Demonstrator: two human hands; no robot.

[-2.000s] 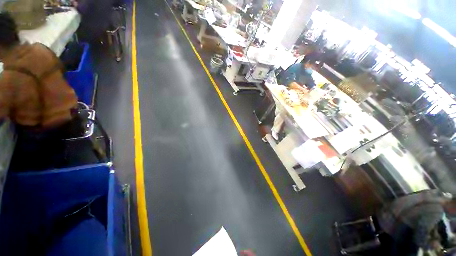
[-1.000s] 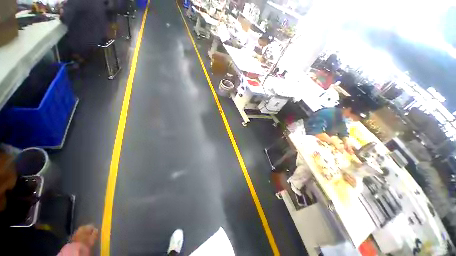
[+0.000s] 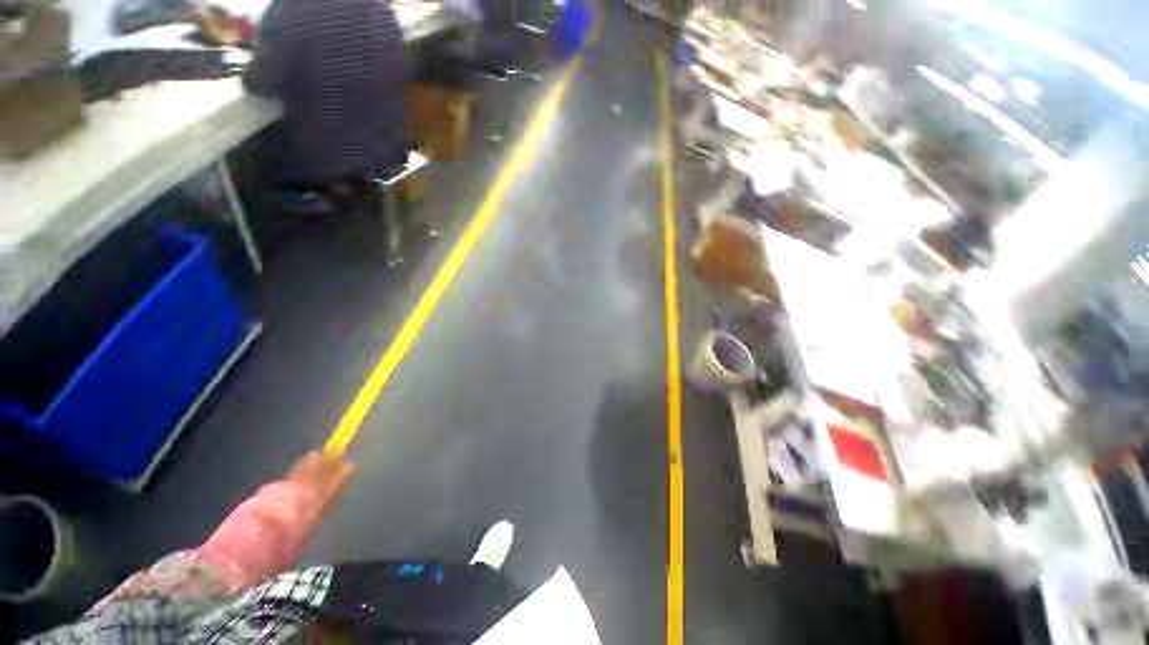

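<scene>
My left hand (image 3: 324, 476) is at the lower left, in front of a pink cuff and a plaid sleeve. It is small and blurred over the floor, and its finger shape cannot be made out. No object shows in it. My right hand is not in view. A white pointed, sheet-like thing (image 3: 548, 617) juts up from the bottom edge; what holds it is hidden. A white shoe (image 3: 495, 544) shows beside it on the dark floor.
A dark aisle runs ahead between yellow lines (image 3: 675, 504). On the left are a blue bin (image 3: 151, 365), a white table (image 3: 126, 183), a round bin (image 3: 32, 548) and a seated person (image 3: 330, 88). On the right are blurred machine tables, a bucket (image 3: 728, 359) and a red item (image 3: 857, 451).
The view has moved forward along the aisle and turned left. The orange-clad person has left the view. My left hand and sleeve now show further up and right.
</scene>
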